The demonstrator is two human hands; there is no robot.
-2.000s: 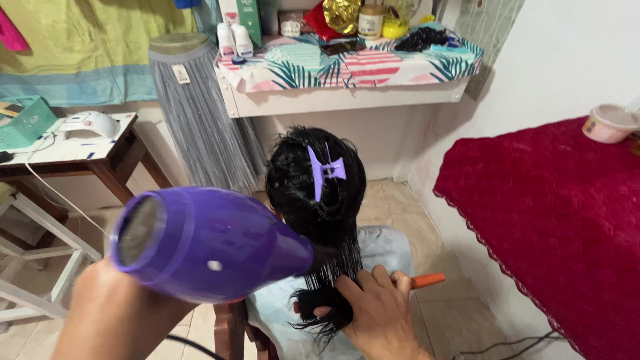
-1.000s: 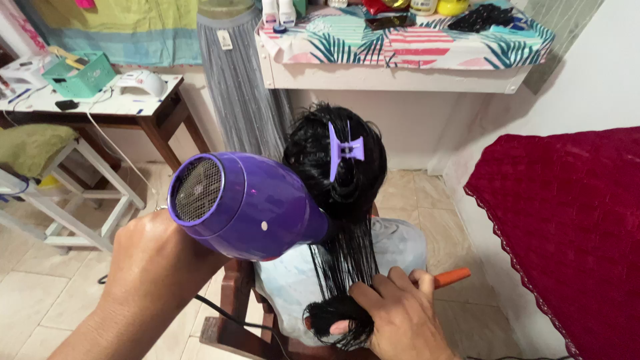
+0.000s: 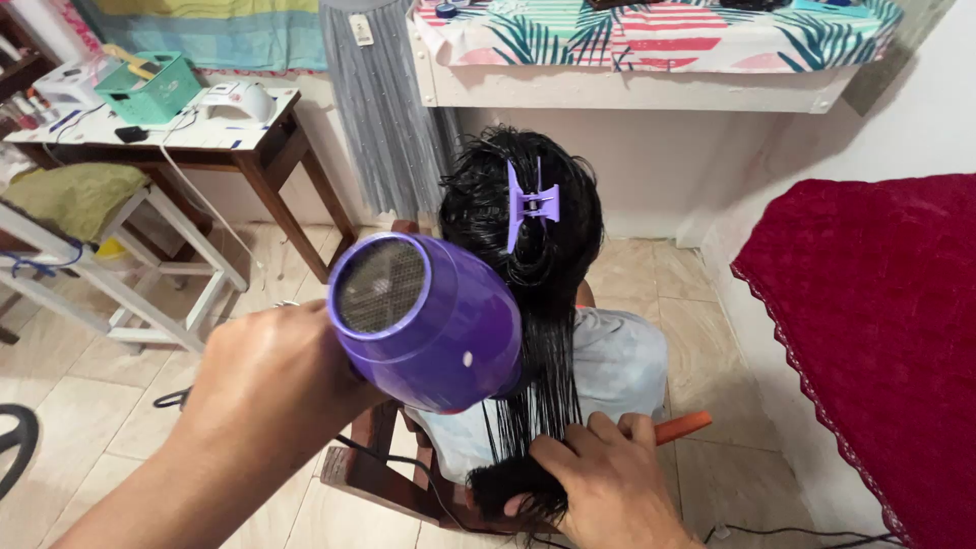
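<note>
A seated person with wet black hair [image 3: 488, 183] faces away from me, and a purple claw clip [image 3: 532, 204] holds the upper hair. My left hand [image 3: 282, 358] grips a purple hair dryer [image 3: 465, 328], its mesh end turned toward me and its front end beside the hanging hair. Lower down, my right hand [image 3: 602, 473] holds the ends of the hair, gathered in a dark bundle, together with an orange comb or brush handle [image 3: 684, 428] that sticks out to the right. The fingers and hair hide the tool's other end.
A wooden chair [image 3: 381, 488] is under the person, with a black cord crossing it. At left stand a white stool [image 3: 168, 271] and a table [image 3: 267, 141] bearing a green basket [image 3: 149, 88]. A cloth-covered shelf [image 3: 633, 91] is ahead; a red lace-edged cloth [image 3: 877, 305] lies at right.
The hair dryer has tipped so that its mesh end faces me more. My right hand still holds the hair ends and the orange handle. The view has shifted down and left.
</note>
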